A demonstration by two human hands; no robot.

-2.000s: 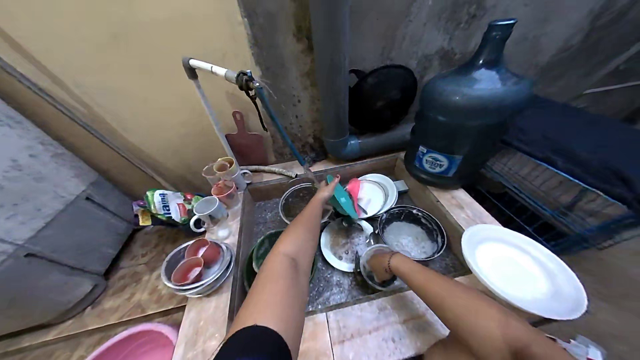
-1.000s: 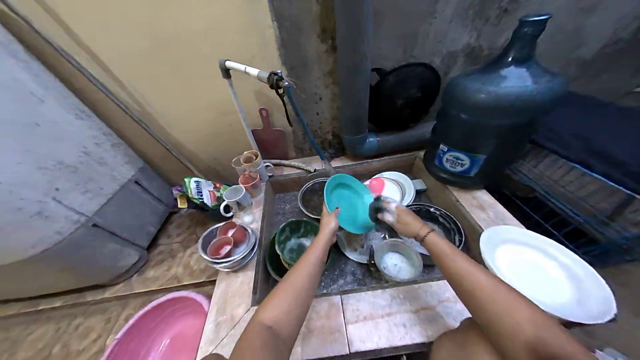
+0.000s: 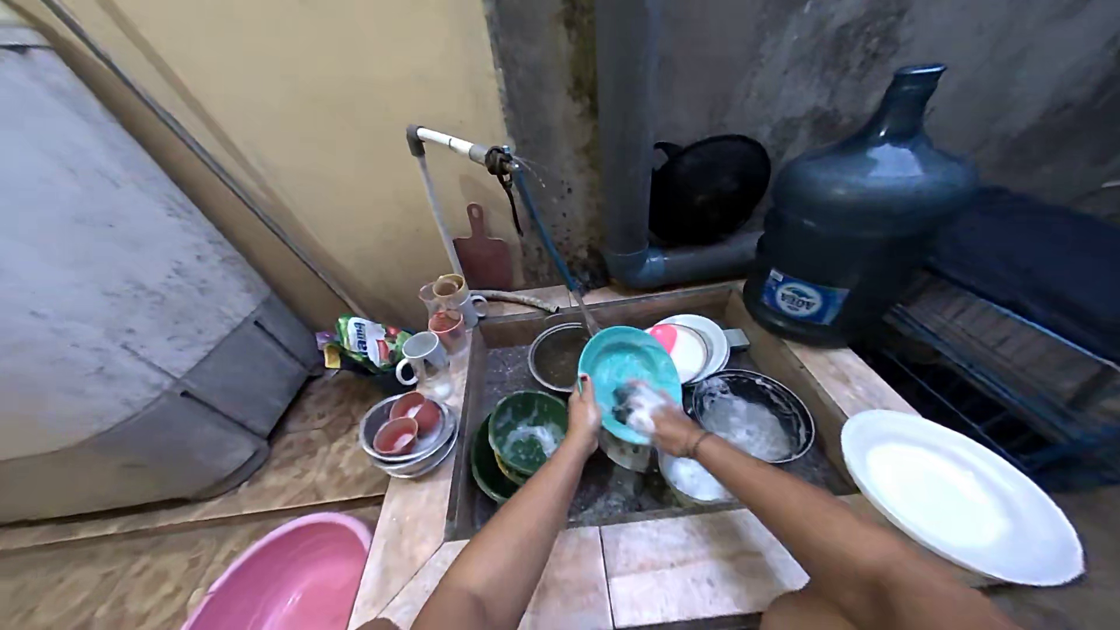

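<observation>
Over the tiled sink, my left hand grips the left rim of a turquoise bowl, tilted toward me. My right hand presses a dark, foam-covered scrubber against the bowl's inside. Green bowls with suds lie to the left in the sink. A metal pot with water stands behind, under the blue hose. Right of the turquoise bowl are white plates, a black basin with foamy water and a soapy pot, partly hidden by my right hand.
Cups and mugs line the left ledge beside stacked metal bowls holding small reddish bowls. A pink tub stands lower left. A large water bottle is at the back right, above a big white oval dish. A red cutting board leans on the wall.
The turquoise bowl, seen folded edge-on at first, now shows its inside. My right hand has come from the soapy pot up to the bowl, and the scrubber has moved across into it.
</observation>
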